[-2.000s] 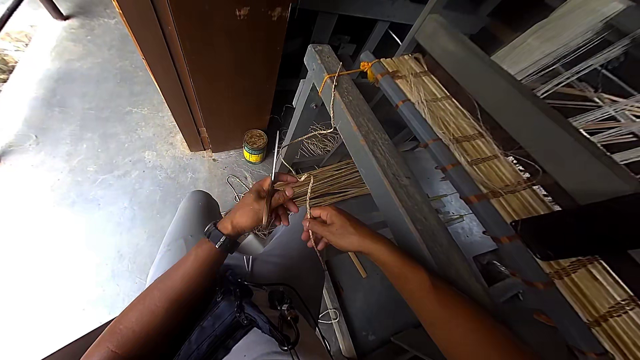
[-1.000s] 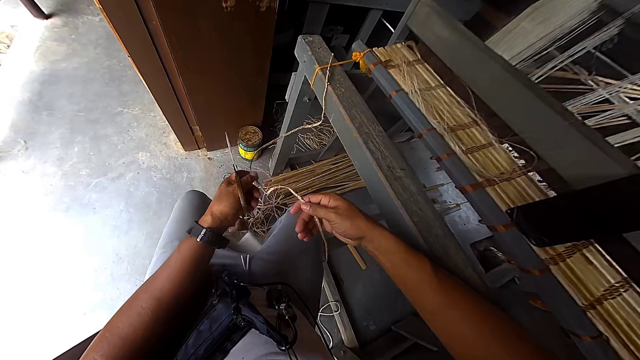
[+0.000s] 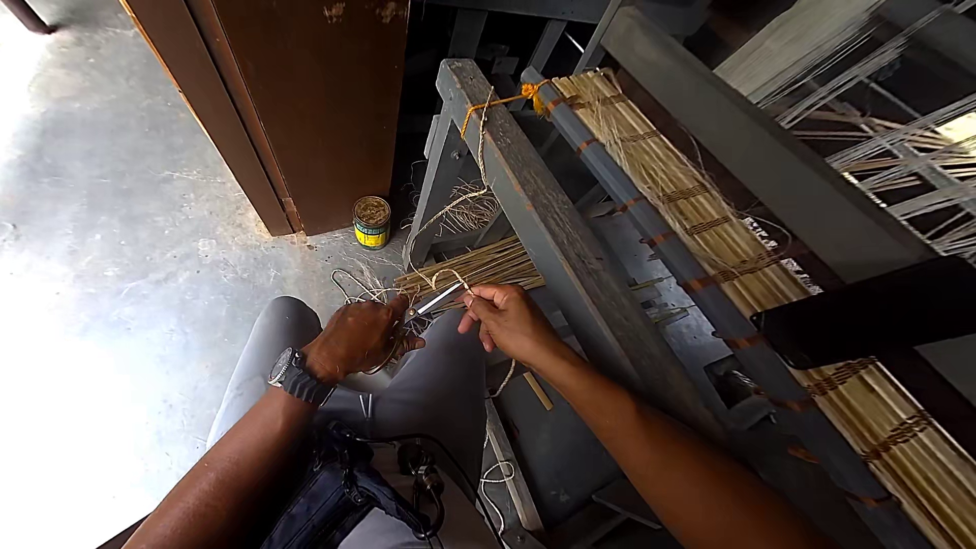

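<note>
My left hand (image 3: 366, 335), with a watch on its wrist, is closed around a pair of scissors (image 3: 441, 299), whose blades point right toward my right hand. My right hand (image 3: 496, 316) pinches a pale twisted cord (image 3: 450, 276) between thumb and fingertips, close by the blade tips. That cord runs up to the end of the grey wooden beam, where an orange cord (image 3: 496, 101) is tied. Loose fibres hang near my left fingers. Behind both hands lies a bundle of thin brown sticks (image 3: 488, 263).
A tin can (image 3: 371, 223) stands on the floor beside a brown wooden panel (image 3: 328, 107). The grey wooden beam (image 3: 564, 236) of a loom frame slants past my right arm. Beyond it is a slatted mat (image 3: 686, 198) bound with brown cord. A black object (image 3: 869, 313) juts in at right.
The scissors in my left hand pointed upward before; now they point right, toward the cord at my right hand. My right hand still holds the cord.
</note>
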